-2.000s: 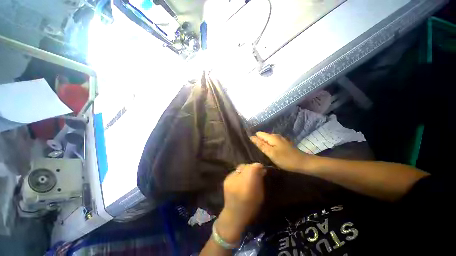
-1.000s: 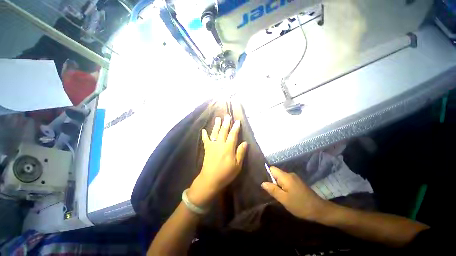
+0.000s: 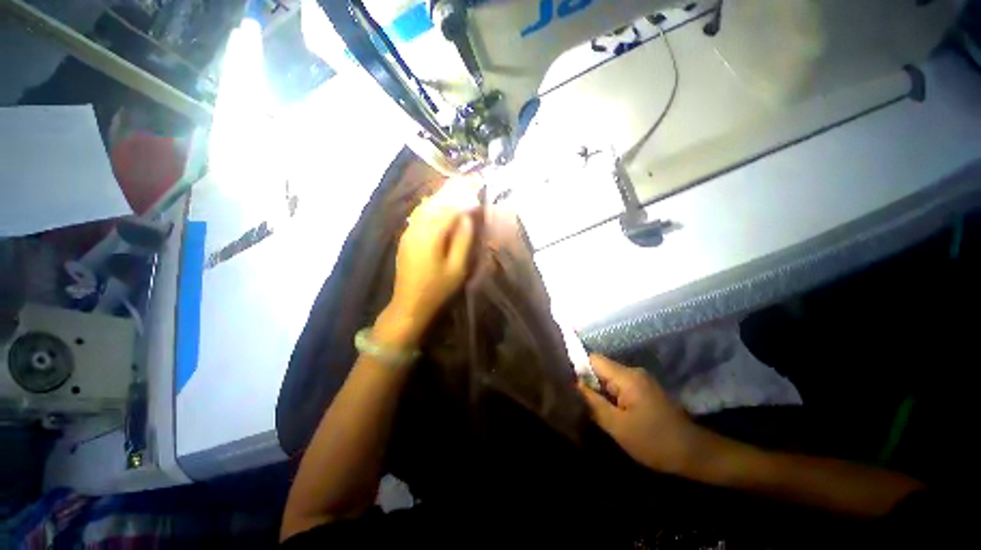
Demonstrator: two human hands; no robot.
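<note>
A dark brown garment piece [image 3: 489, 333] runs from below the needle area [image 3: 481, 134] of the white sewing machine [image 3: 602, 54] down over the table edge to my lap. My left hand [image 3: 436, 252] lies on the cloth just in front of the presser foot, its fingertips washed out by glare; whether it pinches the cloth I cannot tell. My right hand [image 3: 635, 414] holds a pale seam edge [image 3: 579, 355] between thumb and fingers at the table's front edge.
The white table [image 3: 242, 397] has a scale along its front. A small metal fitting [image 3: 642, 228] stands right of the needle. At the left are a paper sheet [image 3: 59, 172] and a cream machine part [image 3: 65, 360]. Pale striped cloth [image 3: 715, 371] hangs below the table edge; a plaid bag [image 3: 140, 521] lies lower left.
My left hand has moved up the cloth from its middle to near the needle, with the fingers drawn in. My right hand stays at the edge. Before that, both hands were lower on the cloth.
</note>
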